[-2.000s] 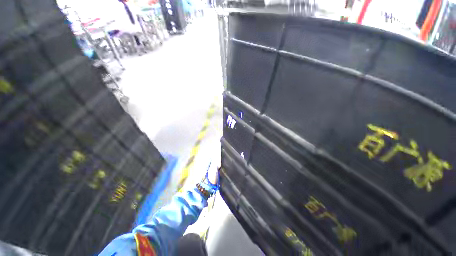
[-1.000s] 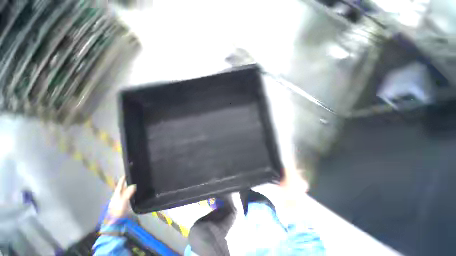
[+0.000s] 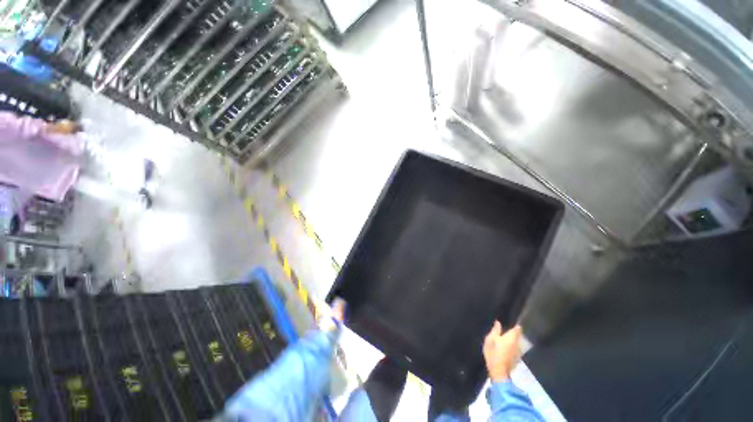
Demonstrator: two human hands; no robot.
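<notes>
A black turnover box (image 3: 446, 255), open side up and with nothing seen inside, is held tilted in front of my legs. My left hand (image 3: 332, 313) grips its near left corner; the fingers are partly hidden by the rim. My right hand (image 3: 502, 350) grips its right side near the lower right corner, with the thumb on the rim. Both sleeves are light blue.
A stack of black totes with yellow marks (image 3: 149, 350) stands on a blue pallet (image 3: 274, 303) at lower left. A rack of green boards (image 3: 223, 74) is at upper left. A person in pink (image 3: 37, 152) is at far left. A metal-framed unit (image 3: 578, 115) and dark surface (image 3: 652, 330) are right.
The held box has moved right and turned in the view, with both hands still on it. The tote stack and the person in pink have come into view at left.
</notes>
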